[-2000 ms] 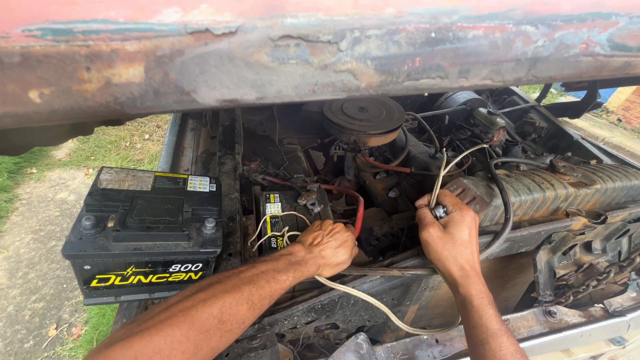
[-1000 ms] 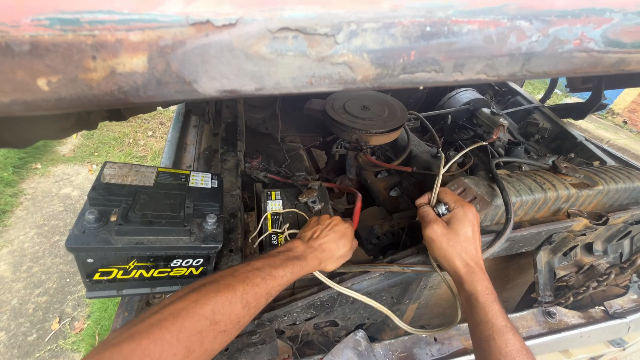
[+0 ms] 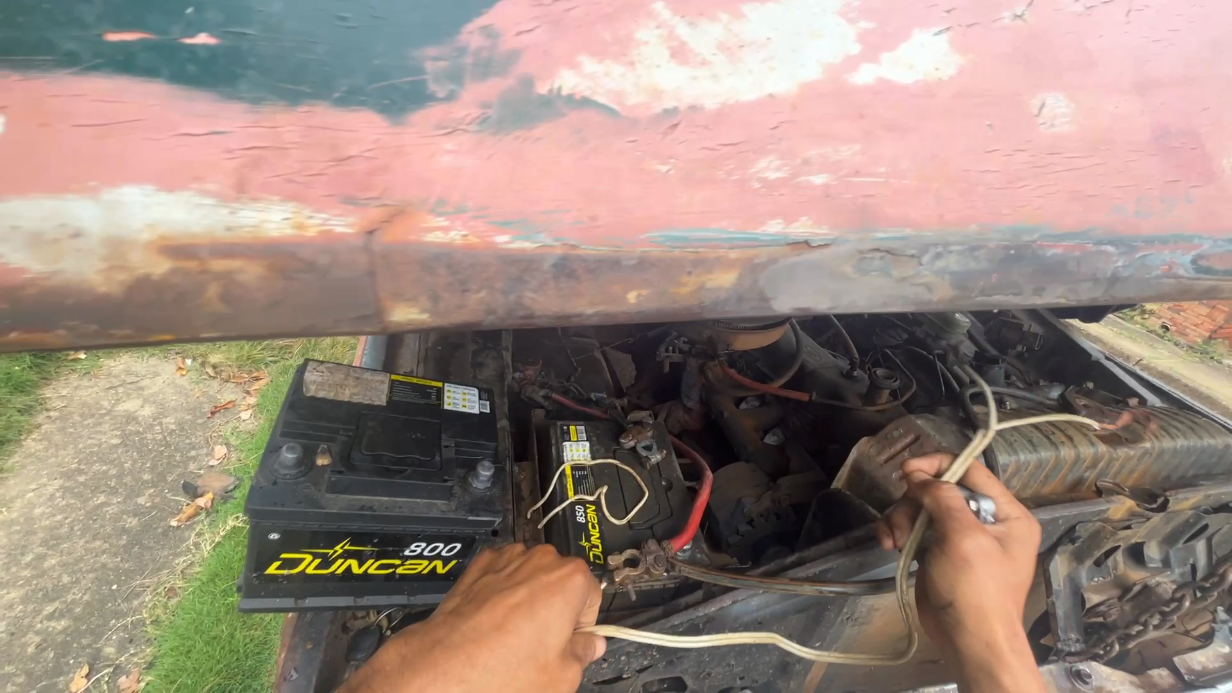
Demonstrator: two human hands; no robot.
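Note:
A pale two-core electrical cable (image 3: 751, 639) runs between my hands. My left hand (image 3: 520, 606) grips its left part, close to a corroded battery terminal clamp (image 3: 640, 566); its split ends lie over the installed Duncan battery (image 3: 664, 491). My right hand (image 3: 967, 549) is closed round the cable's other part and a metal tool (image 3: 979, 504), whose kind I cannot tell; split wires stick out above the fist. A red battery cable (image 3: 701, 496) curves along the right side of the installed battery. A second black Duncan battery (image 3: 375, 481) stands left of it.
The raised hood (image 3: 616, 144), pink with worn paint and a rusty edge, hangs low across the top. Behind my hands lies the engine bay with a ribbed metal cover (image 3: 1107, 457) at right. A chain (image 3: 1145, 616) lies at lower right. Grass and a concrete path (image 3: 96, 481) are at left.
The view has shifted, and the hood now covers much more of it. My left hand has moved off the installed battery's face to near its front clamp, still with the cable.

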